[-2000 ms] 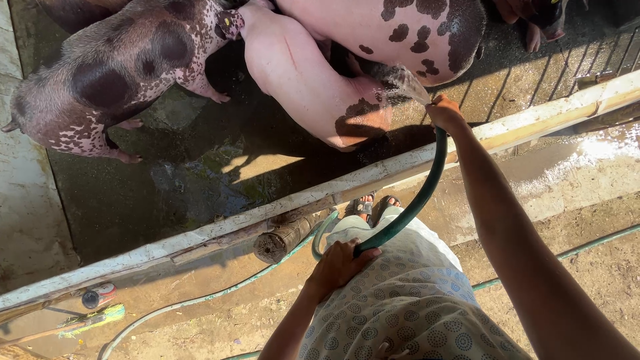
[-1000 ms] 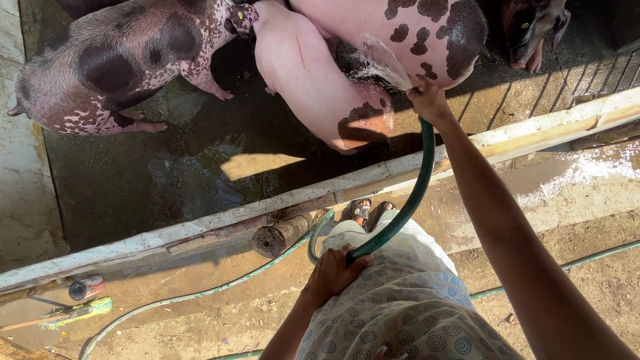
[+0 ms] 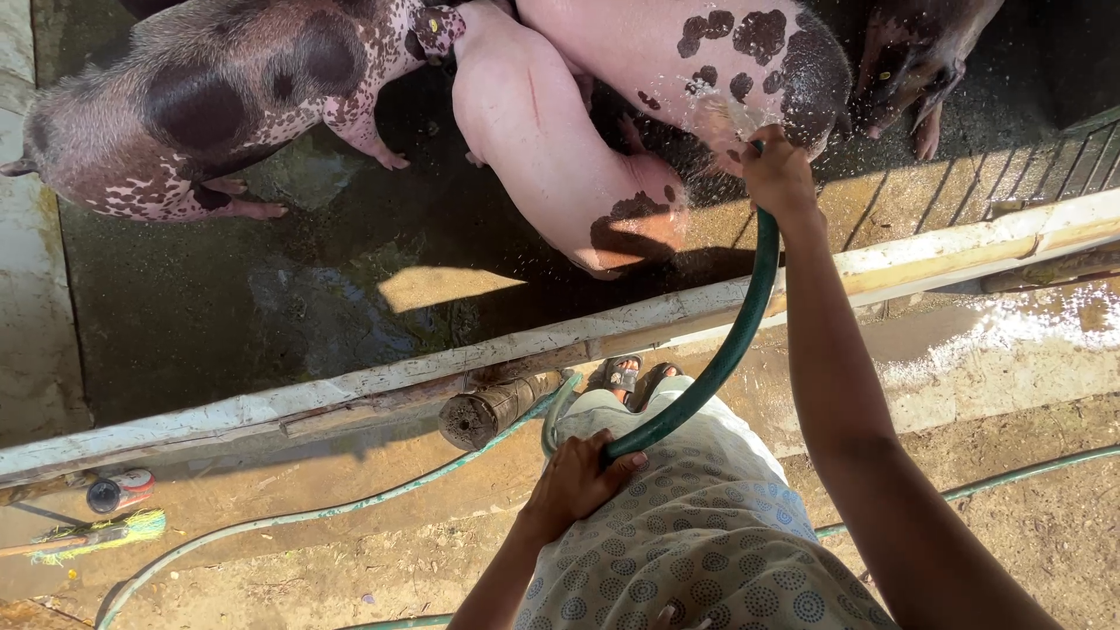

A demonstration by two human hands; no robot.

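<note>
A green garden hose curves between my two hands. My right hand grips its outlet end above the pen wall, and water sprays from there onto the rump of a pink pig with dark spots. My left hand is closed around the hose lower down, at my waist. Left of the spray stands a pink pig with a brown patch, its back wet. A dark mottled pig stands at the left, and a dark brown pig at the upper right.
A low pen wall with a pale top edge crosses between me and the pigs. By my sandaled feet lies a log. More hose trails over the ground. A can and a broom lie at left.
My right hand and the hose end have moved left relative to the pen wall. The dark brown pig's head shows more fully at the upper right than two seconds ago.
</note>
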